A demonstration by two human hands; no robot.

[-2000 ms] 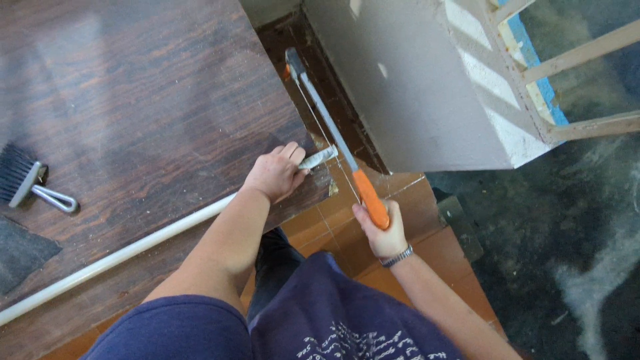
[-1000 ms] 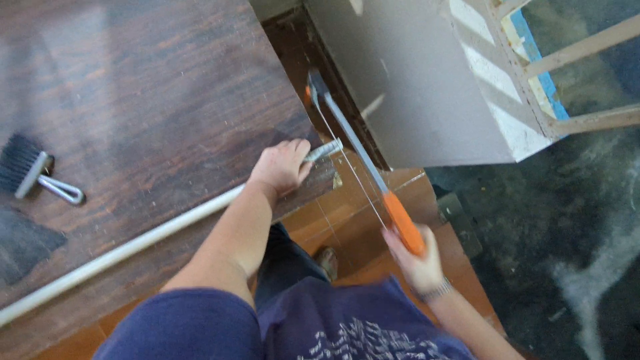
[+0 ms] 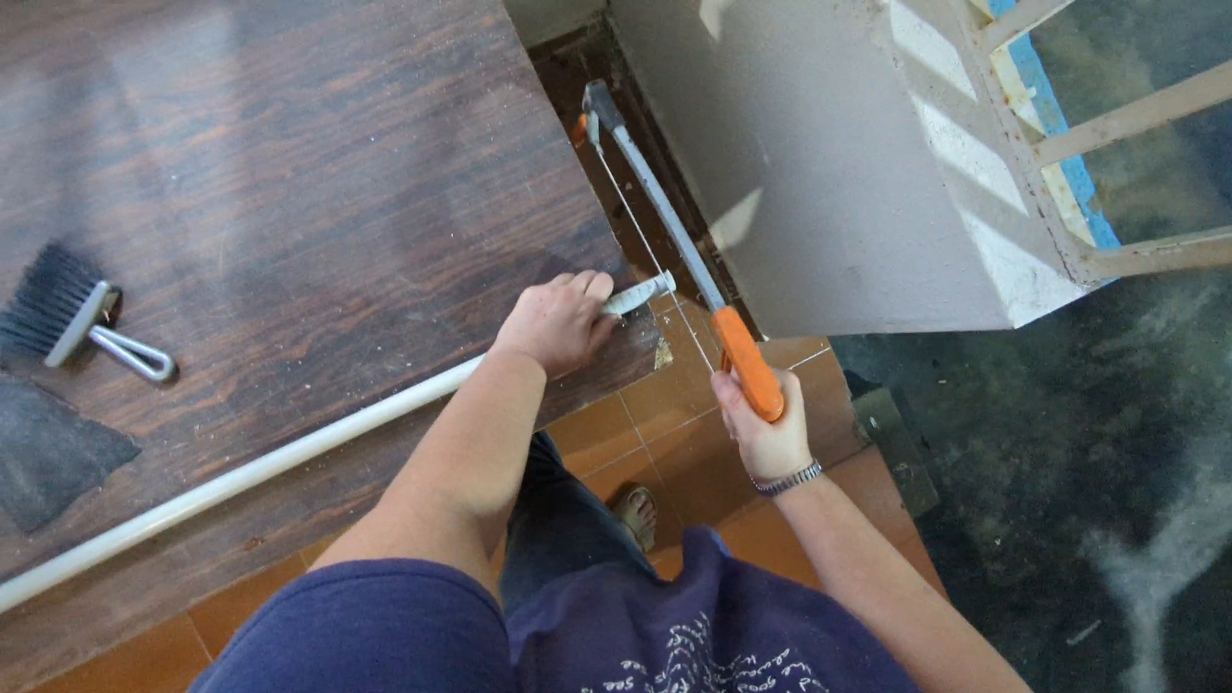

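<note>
A long white plastic pipe [image 3: 318, 442] lies slantwise along the near edge of the dark wood-grain table [image 3: 366, 164]. My left hand [image 3: 556, 322] grips it near its right end and presses it on the tabletop. The marked pipe tip sticks out past the table's right edge. In my right hand [image 3: 768, 423] is the orange handle of a hacksaw [image 3: 674, 221] with a grey frame. Its thin blade crosses the pipe right at the tip. Whether the blade has cut into the pipe cannot be told.
A black-bristled brush [image 3: 72, 318] with a grey handle and a dark sheet [image 3: 58, 452], perhaps abrasive cloth, lie on the table's left. A pale wall block [image 3: 818, 164] stands close beyond the saw. Metal bars [image 3: 1145, 115] are at the upper right, with tiled floor [image 3: 616, 433] below.
My right hand and the hacksaw have shifted back and forth along the blade's line: toward me by the middle frame, then away again. My left hand stays on the pipe.
</note>
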